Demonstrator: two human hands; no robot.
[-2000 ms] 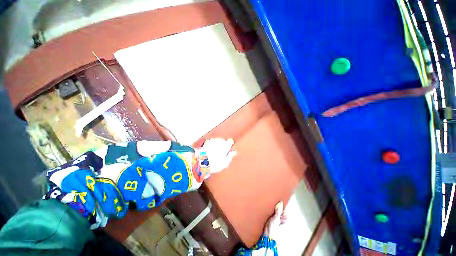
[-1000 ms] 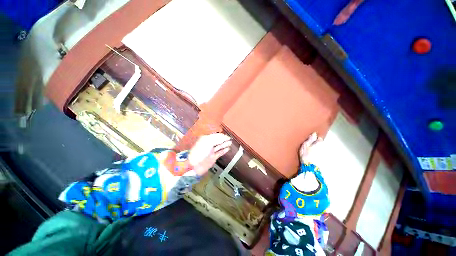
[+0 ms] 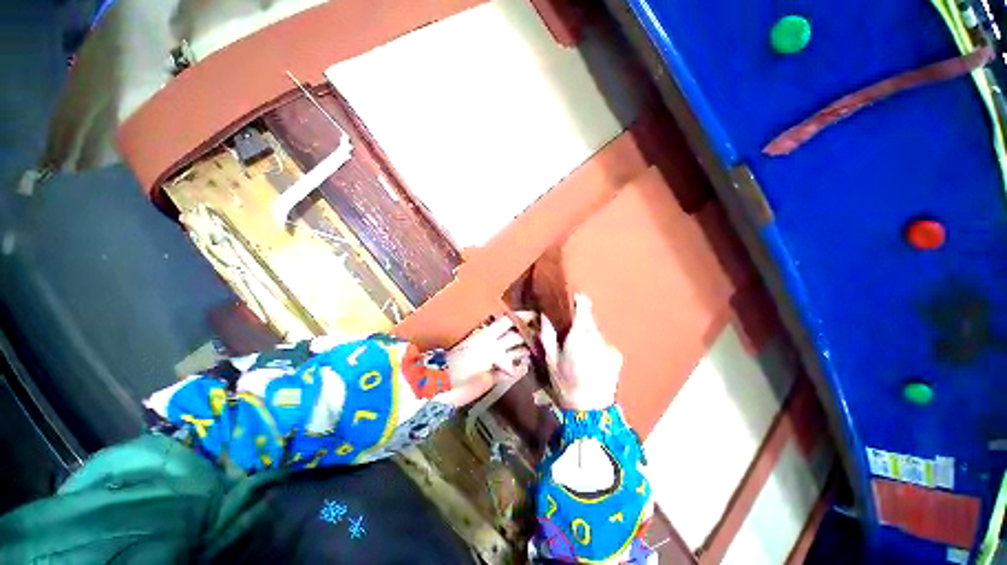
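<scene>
A terracotta cut panel (image 3: 646, 259) lies in the brown sheet material (image 3: 442, 313) on the press bed. Its near left corner is raised, with a dark gap beside it. My left hand (image 3: 494, 355) pinches the sheet's edge at that gap; its fingertips partly hide the spot. My right hand (image 3: 585, 359) is just right of it, fingers pointing up, holding the panel's raised near edge. The hands almost touch. Cream backing paper (image 3: 480, 121) shows in a large opening at the upper left, and more lies right of the panel.
The blue press beam (image 3: 850, 210) runs along the right, with a green button (image 3: 791, 34), a red button (image 3: 925, 234) and a hanging reddish strip (image 3: 872, 102). Pale scrap slivers (image 3: 315, 182) litter the worn front edge (image 3: 298, 276).
My left hand has moved right to the panel's near left corner. My right hand has moved left from the panel's right side to meet it. The corner has lifted from lying flat.
</scene>
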